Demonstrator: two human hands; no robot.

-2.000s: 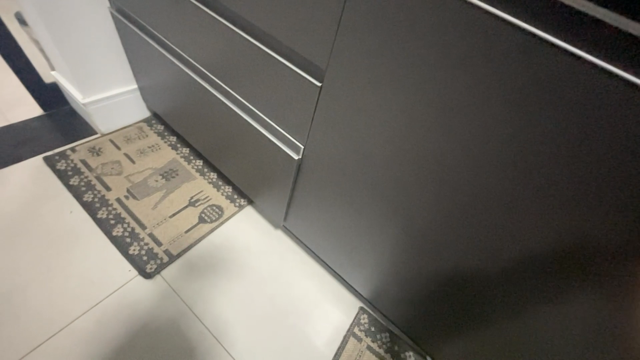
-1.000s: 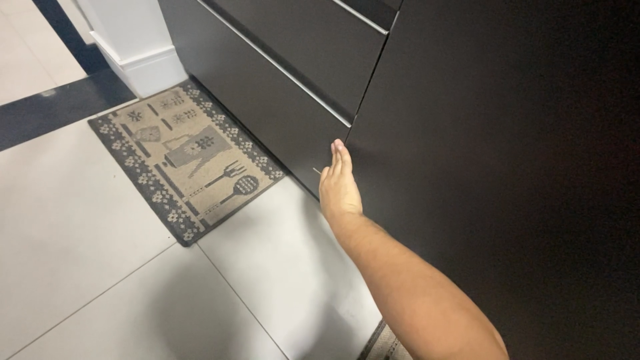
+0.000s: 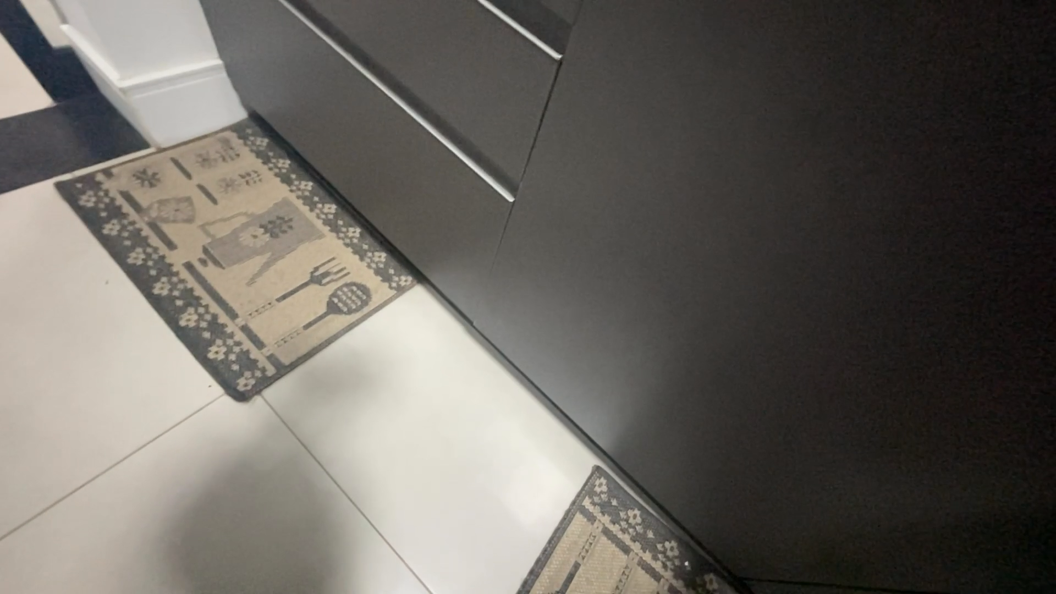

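Neither my left hand nor my right hand shows in the head view now. A dark grey cabinet front point(image 3: 742, 272) fills the right side, a large flat panel. To its left are drawer fronts point(image 3: 371, 140) with thin metal edge strips, all closed. A patterned kitchen mat point(image 3: 272, 231) in beige and dark grey, with a woven jug, fork and slotted spoon, lies on the floor along the foot of the drawers. Part of a second, similar mat point(image 3: 619, 544) shows at the bottom edge, beside the large panel.
Pale glossy floor tiles point(image 3: 429, 412) with thin joints lie around the mats, with a blurred shadow across them. At the top left stands a white wall corner with a skirting board point(image 3: 181, 99), next to a dark floor strip point(image 3: 74, 136).
One second ago a bare hand and forearm reached from the lower right to the cabinet near the drawer corner; they are out of view now.
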